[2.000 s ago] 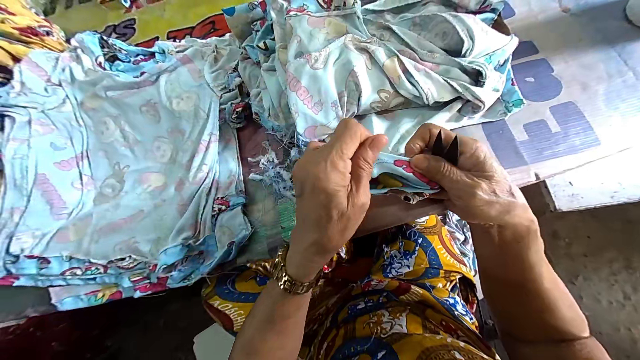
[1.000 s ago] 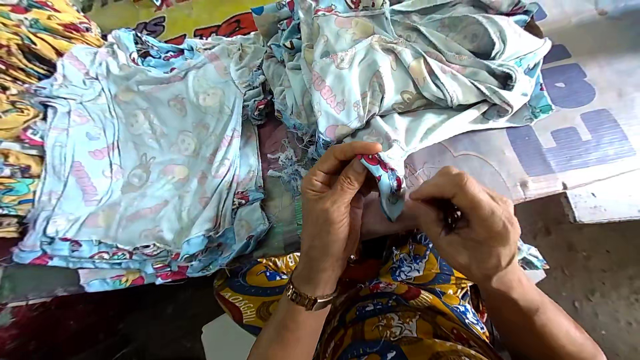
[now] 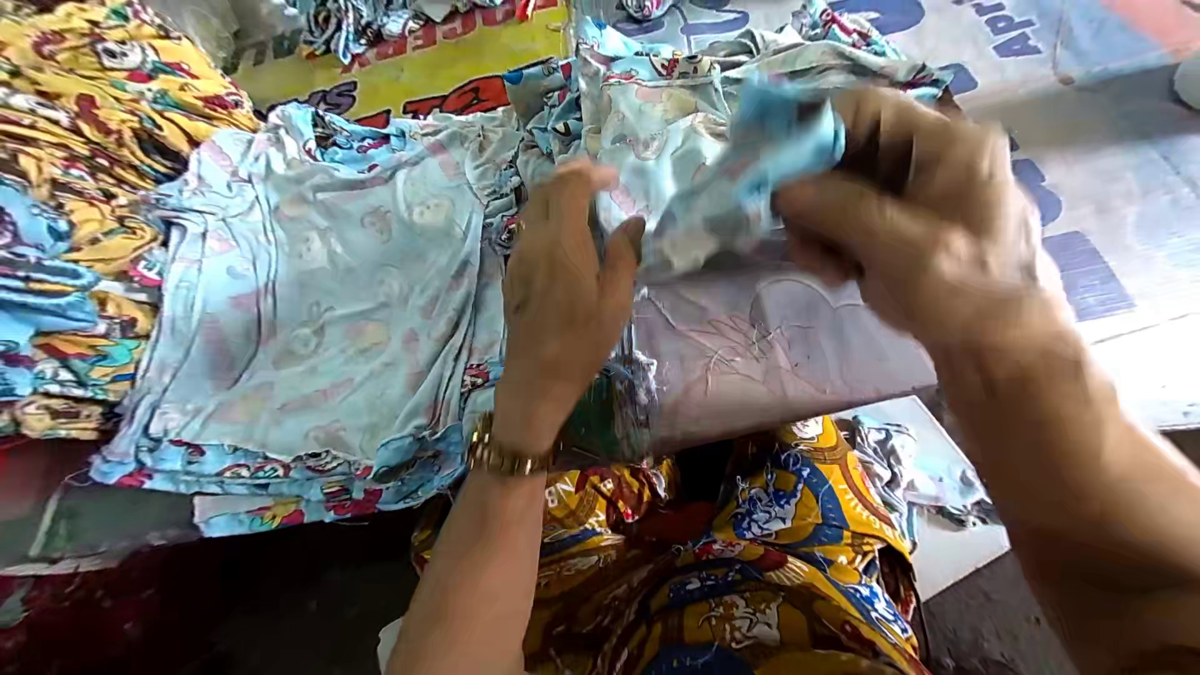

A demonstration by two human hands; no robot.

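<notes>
My right hand (image 3: 914,202), blurred by motion, grips an edge of a light blue printed garment (image 3: 727,187) and holds it raised above the table. Whether a tool is still in this hand cannot be told. My left hand (image 3: 567,281), with a gold-coloured watch at the wrist, has its thumb and fingers apart beside that garment, with nothing seen in it. To its left lies a flat stack of pale blue printed garments (image 3: 347,291), inside out. More rumpled light blue fabric (image 3: 647,122) lies behind both hands.
Yellow printed garments (image 3: 94,122) and folded blue fabric (image 3: 37,281) are piled at the far left. Loose threads (image 3: 750,347) lie near the table's front edge. A printed banner (image 3: 1087,253) covers the table. A pale surface with fabric scraps (image 3: 928,478) is below at the right.
My right hand has moved up and away from the front edge with the garment in it. My left hand has let go of the fabric edge it pinched.
</notes>
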